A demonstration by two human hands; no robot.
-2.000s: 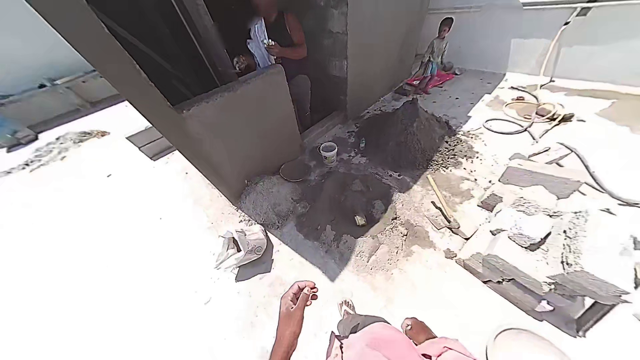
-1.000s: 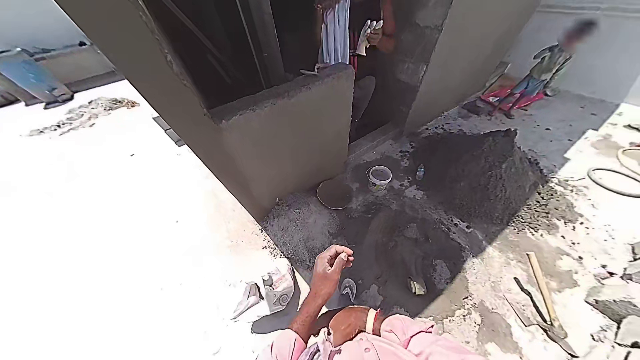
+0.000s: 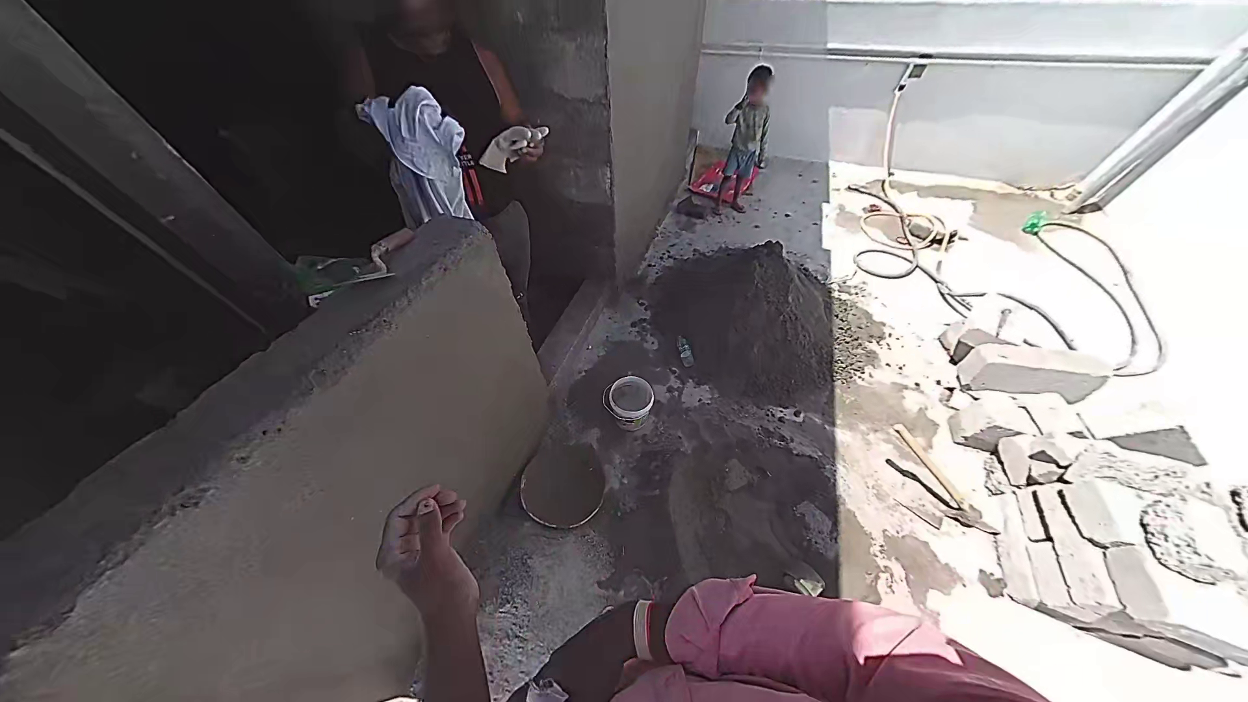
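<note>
My left hand (image 3: 424,546) is raised in front of the low plastered wall (image 3: 390,429), its fingers curled in against the thumb and nothing visible in them. From the lower right my right arm, in a pink sleeve with a pale bangle at the wrist, reaches across the bottom of the view. Beyond the bangle my right hand (image 3: 585,658) is dark and its fingers cannot be made out. A round shallow pan (image 3: 564,487) lies on the ground to the right of my left hand. Behind it stands a white plastic bucket (image 3: 630,398).
Behind the wall a person (image 3: 444,127) holds a white cloth and pale gloves. A child (image 3: 749,136) stands near a red sheet. A dark sand heap (image 3: 746,312), a small plastic bottle (image 3: 685,351), a wooden-handled digging tool (image 3: 931,466), broken blocks (image 3: 1033,370) and a coiled hose (image 3: 907,244) lie about.
The child, seated two seconds ago, now stands upright. My right arm has come across the bottom of the view. The low wall now looms much nearer as the view has moved.
</note>
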